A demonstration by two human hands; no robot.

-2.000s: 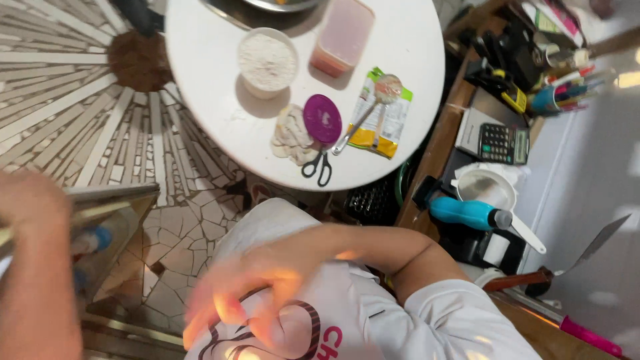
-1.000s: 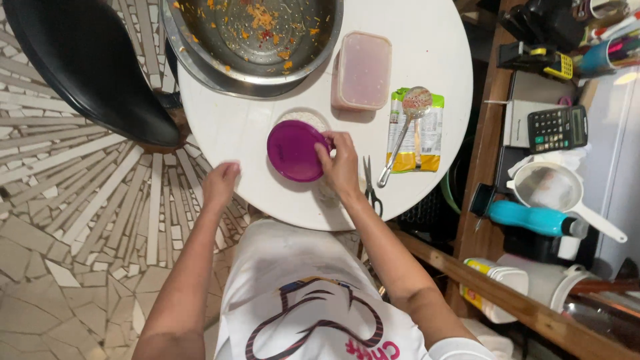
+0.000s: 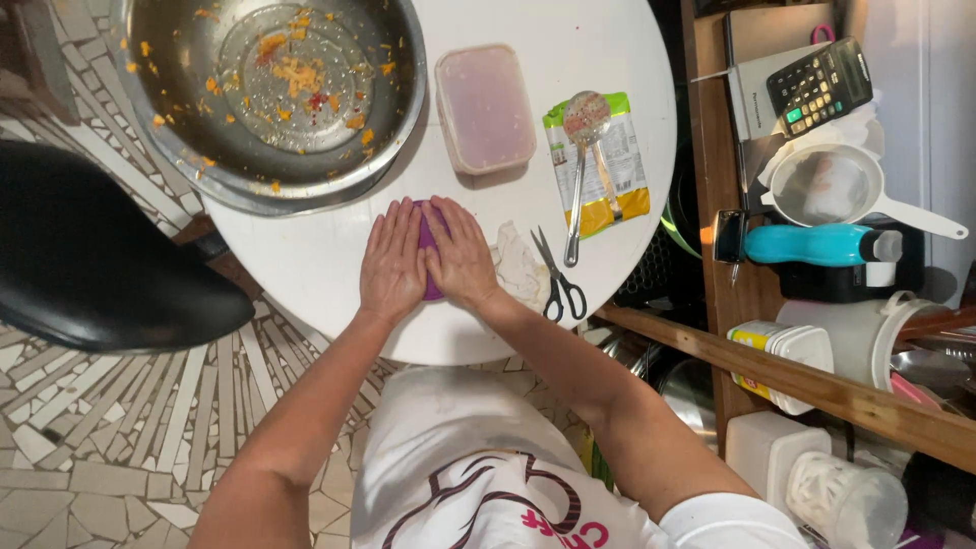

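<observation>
Both my hands lie flat, side by side, on a round purple lid (image 3: 432, 284) near the front edge of the white table. My left hand (image 3: 394, 263) covers its left part and my right hand (image 3: 459, 255) its right part, fingers pointing away from me. What is under the lid is hidden. Just right of my right hand lie a crumpled pale cloth or bag (image 3: 521, 267) and black-handled scissors (image 3: 559, 282), their blades slightly apart. Farther back stands a lidded plastic container (image 3: 486, 109) with pinkish contents.
A large metal bowl (image 3: 297, 84) with orange scraps stands at the back left. A metal spoon (image 3: 576, 206) and another utensil rest on a packet (image 3: 633, 168). A black chair (image 3: 99, 252) is at left; a wooden shelf at right holds a calculator (image 3: 820, 85), strainer (image 3: 827, 183) and blue bottle (image 3: 808, 245).
My left hand has come from the table's edge onto the purple lid. My right hand, which gripped the lid's edge a second ago, now lies flat on top of it.
</observation>
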